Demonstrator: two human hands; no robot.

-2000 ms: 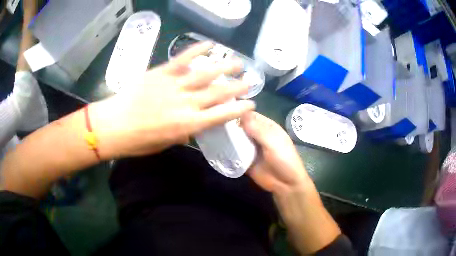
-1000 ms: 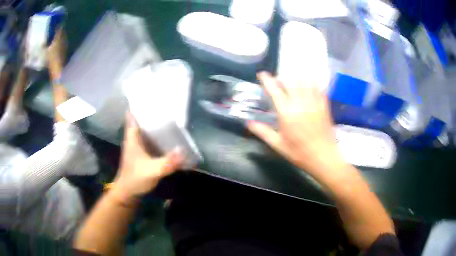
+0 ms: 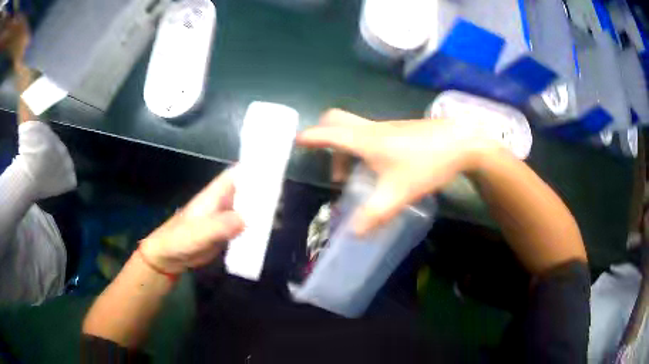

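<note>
My left hand [image 3: 203, 231] grips a narrow white part [image 3: 263, 185] by its left side, upright above the table's near edge. My right hand [image 3: 398, 167] holds a translucent, deep housing [image 3: 366, 252] from above, tilted, in front of my body. Small dark, red and white pieces show at the housing's left side. The two held things are apart. The right hand is slightly blurred.
On the dark-green table [image 3: 299, 67] lie a white oval unit [image 3: 180, 60] at left and another [image 3: 484, 121] at right. A white unit [image 3: 400, 25] stands by blue-and-white cartons [image 3: 473, 53]. A grey-white carton [image 3: 85, 46] is at upper left. A person's white sleeve [image 3: 44, 160] shows at left.
My left hand now holds the white part upright nearer the middle. My right hand has taken hold of the clear housing and brought it off the table towards me.
</note>
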